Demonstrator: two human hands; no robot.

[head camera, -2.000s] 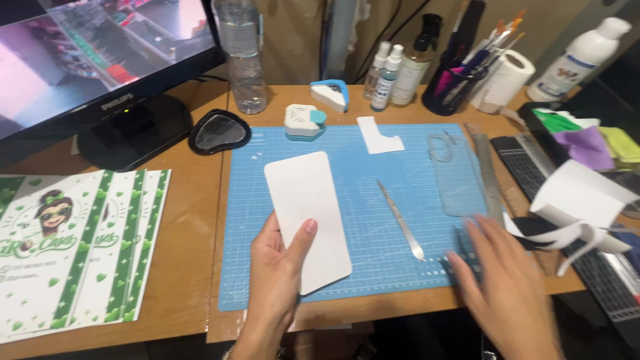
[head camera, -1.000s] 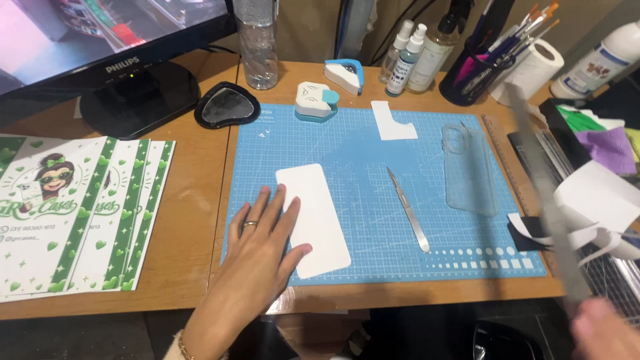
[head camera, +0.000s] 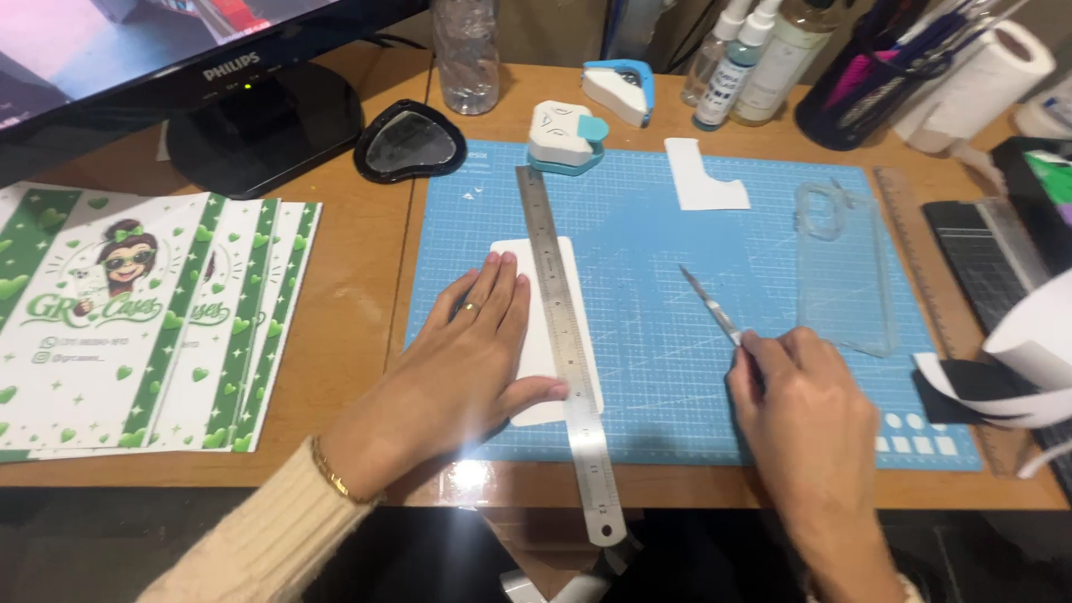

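My left hand [head camera: 456, 360] lies flat over the left part of a white rounded rectangular sheet [head camera: 544, 343], its thumb against a steel ruler [head camera: 556, 293]. The ruler lies lengthwise over the sheet, and its lower end juts past the table's front edge. In my right hand [head camera: 800, 410] is a metal craft knife [head camera: 710, 304], gripped between thumb and fingers, with its blade pointing up and left over the blue cutting mat [head camera: 662, 377]. To the right of the knife lies a clear phone case [head camera: 846, 276]. A white paper offcut [head camera: 703, 180] rests near the mat's top edge.
A white and teal corner punch [head camera: 563, 134], a blue and white punch [head camera: 620, 90] and a black dish [head camera: 409, 142] stand behind. Printed bags [head camera: 109, 335] lie left, beneath the monitor. At right are a wooden ruler [head camera: 913, 251], a paper trimmer [head camera: 976, 260] and curled white strips [head camera: 963, 394].
The steel ruler, held up at the right one second ago, now lies across the white sheet. My right hand has moved left and taken hold of the craft knife that lay on the mat.
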